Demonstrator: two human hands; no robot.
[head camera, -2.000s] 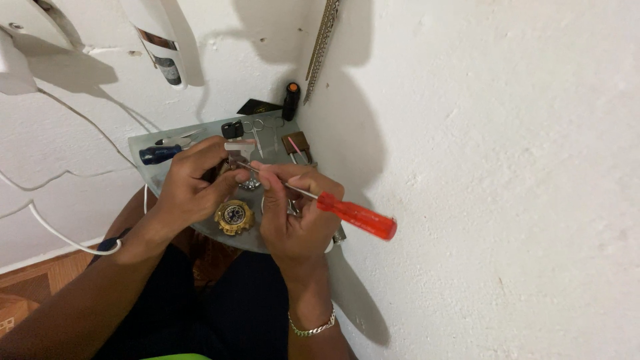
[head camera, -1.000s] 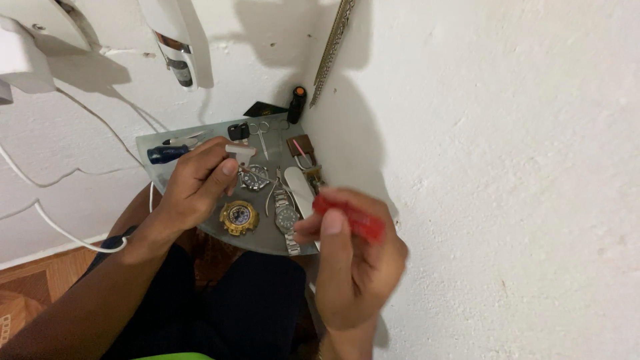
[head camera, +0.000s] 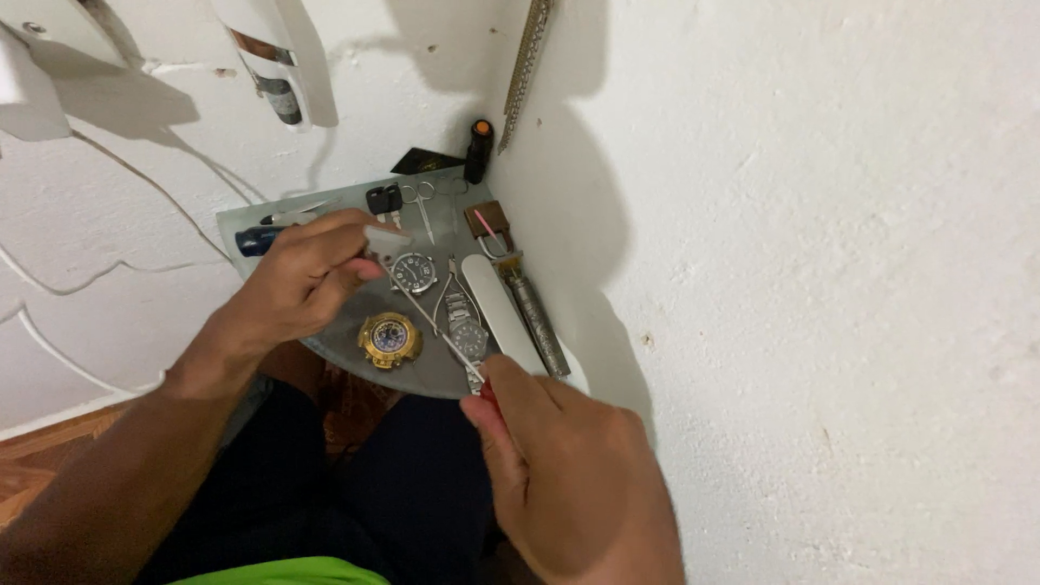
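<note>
My left hand (head camera: 305, 280) pinches a small pale, translucent piece (head camera: 388, 237) above the glass shelf. My right hand (head camera: 561, 447) is closed around the red handle of a screwdriver (head camera: 443, 337); its thin metal shaft points up and left, with the tip close to the pale piece. Whether the tip touches it I cannot tell. Just beneath lies a round watch with a dark dial (head camera: 413, 273). A gold watch case (head camera: 390, 340) rests nearer the shelf's curved front edge. Beside the shaft are a metal-bracelet watch (head camera: 468, 336) and nippers (head camera: 452, 280).
The glass corner shelf (head camera: 357, 366) also holds small scissors (head camera: 422, 211), black-headed keys (head camera: 383, 199), a padlock (head camera: 487, 223), a white elongated case (head camera: 500, 313), a hair trimmer (head camera: 536, 321) and a blue handle (head camera: 257, 240). White walls meet behind it; chains (head camera: 524, 69) hang above.
My right hand has turned the screwdriver so that its shaft again points at the piece in my left hand; one second ago it was drawn back to the right. My left hand keeps its hold.
</note>
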